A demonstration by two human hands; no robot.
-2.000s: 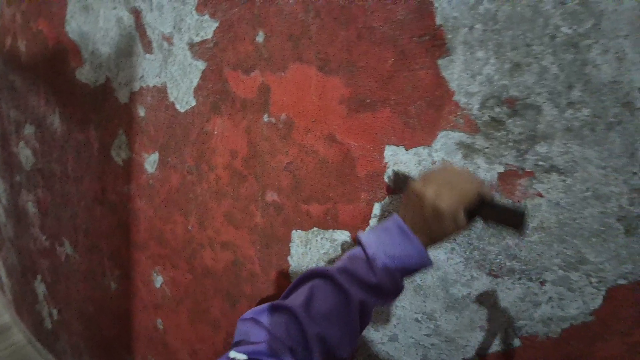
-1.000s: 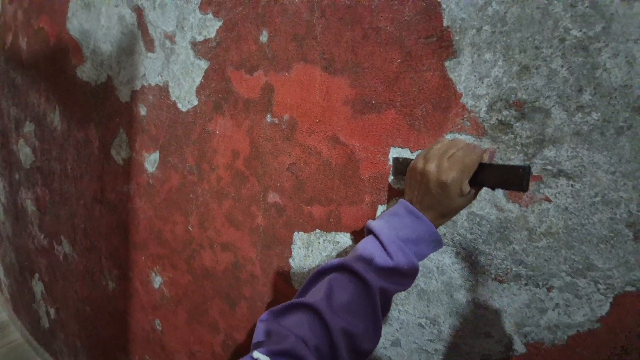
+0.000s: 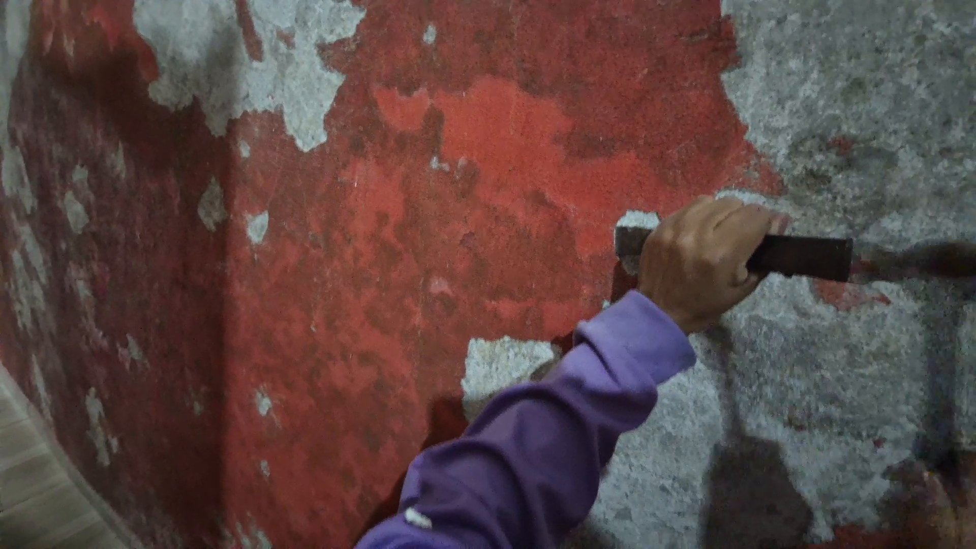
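My left hand (image 3: 701, 255), in a purple sleeve, is closed around a dark flat bar (image 3: 808, 258) that looks like a chisel. The bar lies almost level across the wall, its left end at a small bare patch (image 3: 637, 221) on the edge of the red paint (image 3: 518, 252). At the right edge, a blurred hammer (image 3: 942, 358) has its head near the bar's right end. My right hand (image 3: 945, 507), blurred and partly cut off at the lower right, is at the hammer's handle.
Bare grey plaster (image 3: 854, 358) covers the right side of the wall. Another bare patch (image 3: 503, 366) shows beside my sleeve, and a larger one (image 3: 252, 61) is at the upper left. Wood-look flooring (image 3: 38, 473) is at the lower left. Shadows fall on the plaster.
The bar has gone from slanting down to the right to nearly level, still in my left hand. The hammer and my right hand have come into view at the right.
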